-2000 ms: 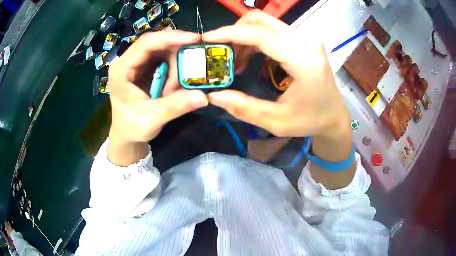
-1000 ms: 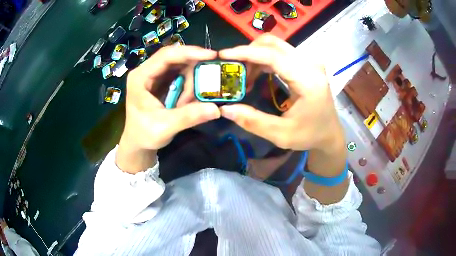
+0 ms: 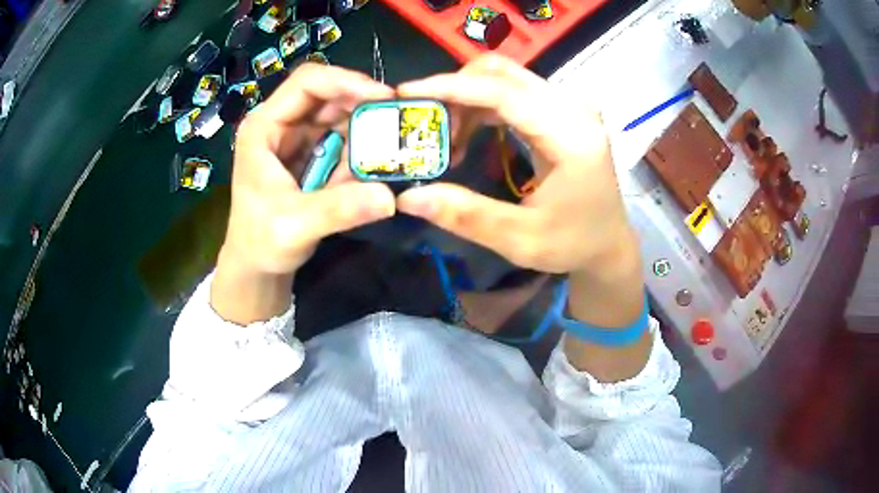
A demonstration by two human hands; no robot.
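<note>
A smartwatch screen module (image 3: 399, 141) with a teal rim is held up in front of me, its back facing me. A white block fills its left half and gold flex its right half. My left hand (image 3: 289, 183) grips its left side between thumb and index finger. My right hand (image 3: 540, 173) grips its right side the same way. A teal tool or part (image 3: 322, 161) lies within my left hand's curl; how it is held is hard to tell. A thin metal tip (image 3: 378, 60), possibly tweezers, shows above the module.
Several modules (image 3: 206, 90) lie on the dark green mat (image 3: 96, 260) at left. A red-orange tray (image 3: 439, 29) is at the top. The white machine (image 3: 617, 164) at right bears brown plates (image 3: 687, 157), a blue stick (image 3: 659, 110) and buttons (image 3: 702, 332). A blue strap (image 3: 605, 331) circles my right wrist.
The held module and both hands shifted right and down, then back left and slightly up, with the grip unchanged. More of the tray shows than two seconds ago. The gold side now looks brighter.
</note>
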